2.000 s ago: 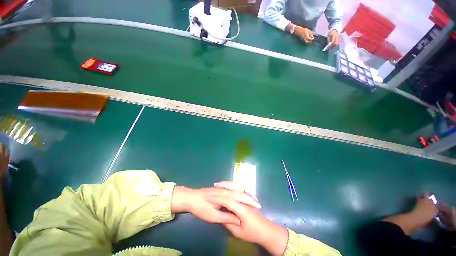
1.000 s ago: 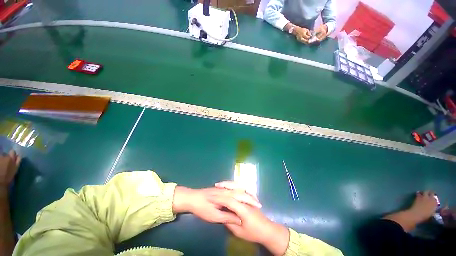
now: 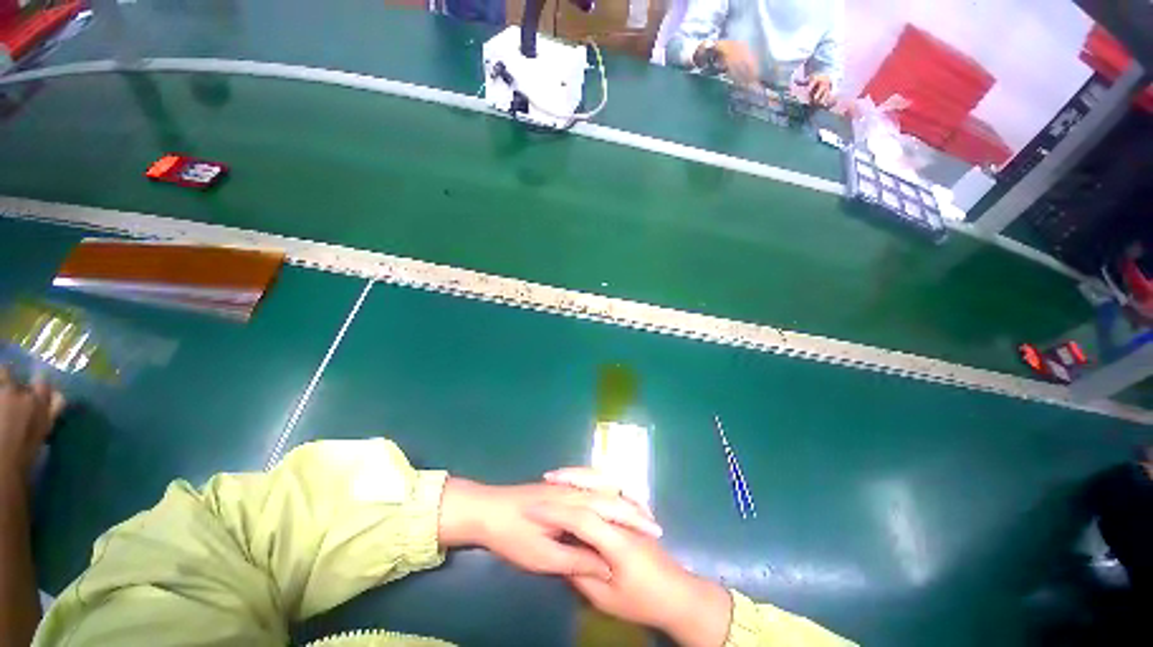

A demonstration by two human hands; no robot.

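My left hand (image 3: 525,522) and my right hand (image 3: 639,575) rest over each other at the bottom centre. Their fingers are stretched out and overlap, and no thing shows in either; the undersides are hidden. A yellow-green tape strip (image 3: 616,394) lies flat on the bench, running under my hands. A shiny release liner (image 3: 623,451) on it glares white just beyond my fingers. Tweezers (image 3: 733,470) lie on the bench to the right of the strip, touched by neither hand.
Amber film sheets (image 3: 171,274) lie at the left. A pale rail (image 3: 556,297) borders the green conveyor belt, with a red unit (image 3: 187,171) at left and another (image 3: 1056,360) at right. Beyond are a white device (image 3: 534,78), a compartment tray (image 3: 894,192) and a person (image 3: 759,44). Neighbours' hands show at both sides.
The left red unit has moved further left on the belt, and another has come further into view at the right. The opposite person's hands have moved. My hands have stayed together.
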